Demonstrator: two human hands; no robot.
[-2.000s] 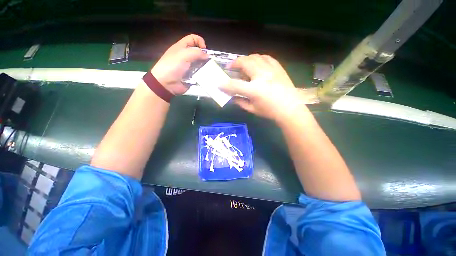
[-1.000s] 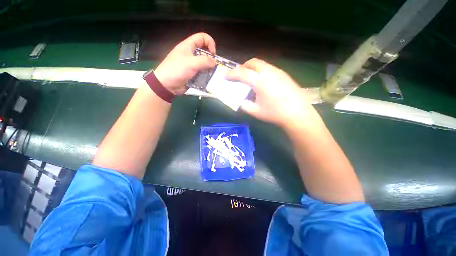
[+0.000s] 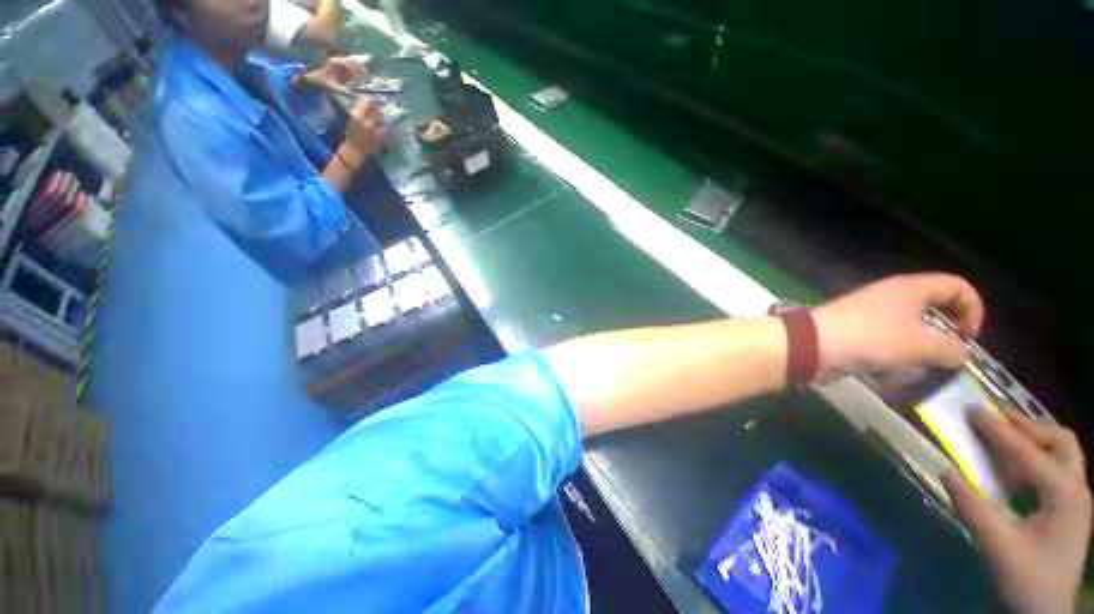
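At the right of the view, my left hand (image 3: 894, 326) holds one end of a phone body (image 3: 1005, 381) with a silver edge. A white battery (image 3: 956, 429) with yellow edging lies at its open face. My right hand (image 3: 1038, 504) is near the right rim, partly cut off, with its fingers on the battery and the phone's edge. Whether the battery is fully seated is hidden by the fingers. A blue plastic tray (image 3: 866, 564) with tangled white strips (image 3: 782, 554) lies on the green bench below the hands.
A co-worker in a blue smock (image 3: 228, 156) sits at the upper left, handling small parts. A dark box (image 3: 466, 150) stands on the bench. A rack of pale flat units (image 3: 378, 306) is beside the bench. Phone units (image 3: 713, 205) lie on the conveyor beyond the white rail (image 3: 672, 252).
The view has swung left, so the hands and tray appear further right and the co-worker shows. The white slab, earlier tilted across the phone, now lies along it with yellow edging visible.
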